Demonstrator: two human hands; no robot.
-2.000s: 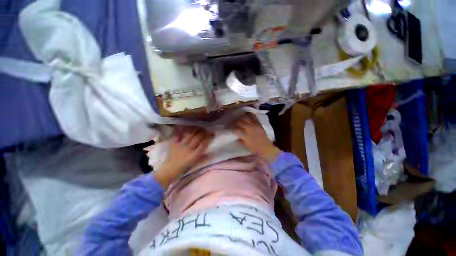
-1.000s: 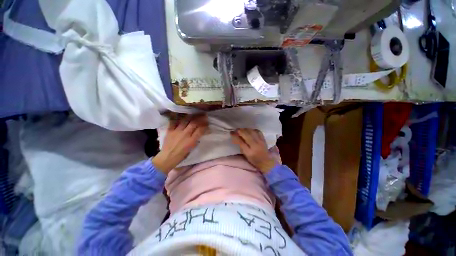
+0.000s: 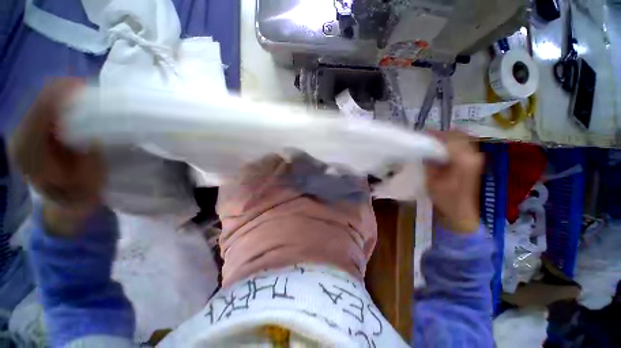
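A white cloth piece (image 3: 252, 126) is stretched sideways between my two hands, raised above my lap and blurred by motion. My left hand (image 3: 58, 146) grips its left end. My right hand (image 3: 457, 178) grips its right end, near the table's front edge. A knotted white bundle (image 3: 139, 51) lies on the purple cloth (image 3: 51, 47) at the upper left, partly hidden behind the stretched cloth.
The sewing machine (image 3: 306, 30) stands on the cream table (image 3: 255, 78). Right of it are a tape roll (image 3: 514, 73), scissors (image 3: 564, 71) and a black phone (image 3: 583, 95). Blue crates (image 3: 498, 204) are below. White cloth (image 3: 163, 272) lies at lower left.
My hands have moved from close together on the cloth in my lap to wide apart and higher. The cloth has been lifted and pulled out between them.
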